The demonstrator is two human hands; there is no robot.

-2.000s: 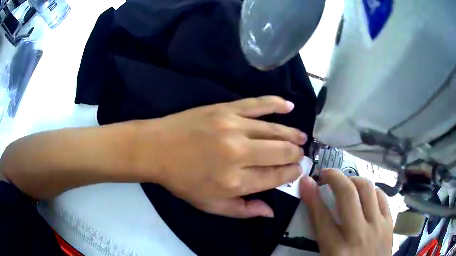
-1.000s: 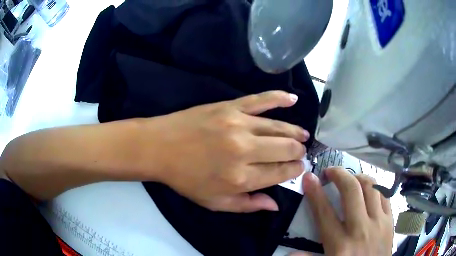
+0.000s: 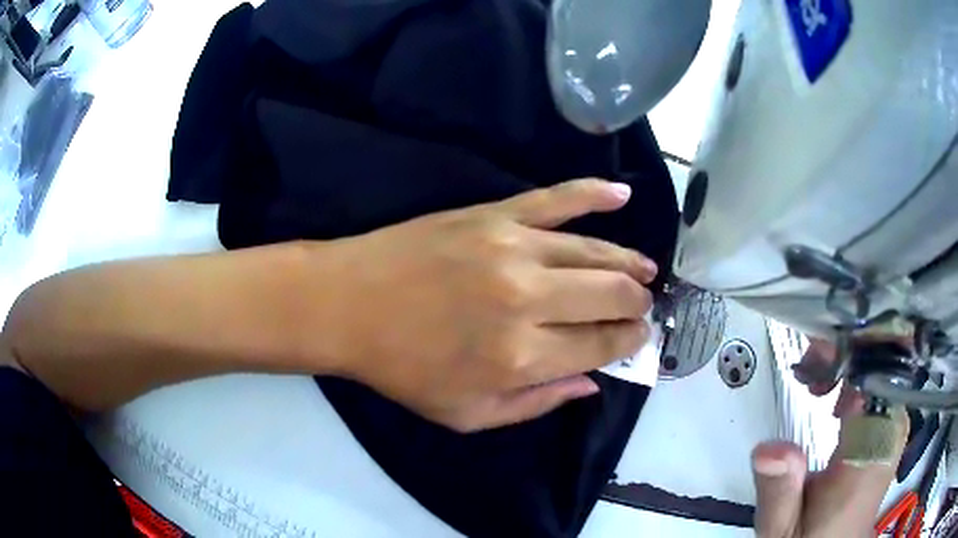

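Observation:
The black garment [image 3: 347, 147] lies heaped on the table left of the needle area. My left hand [image 3: 494, 305] lies flat on it, fingers slightly spread, holding it down. A small white label [image 3: 639, 368] shows under its fingertips at the garment's right edge. The metal needle plate [image 3: 695, 331] is just right of the fingertips; the needle is hidden. My right hand [image 3: 835, 483] is at the lower right, cut by the frame edge and partly behind machine parts, beside thin white strips [image 3: 788, 368]. Whether it holds anything cannot be told.
The white sewing machine head [image 3: 830, 158] fills the upper right, with a grey rounded lamp [image 3: 628, 58] beside it. A tan piece [image 3: 874, 436] overlaps my right hand. Red-orange scissors handles [image 3: 899, 517] are at the lower right. A printed ruler [image 3: 200, 489] runs along the near table edge.
My right hand has left the label by the needle and moved right to the white strips, uncovering the needle plate. My left hand stays on the garment, almost unmoved.

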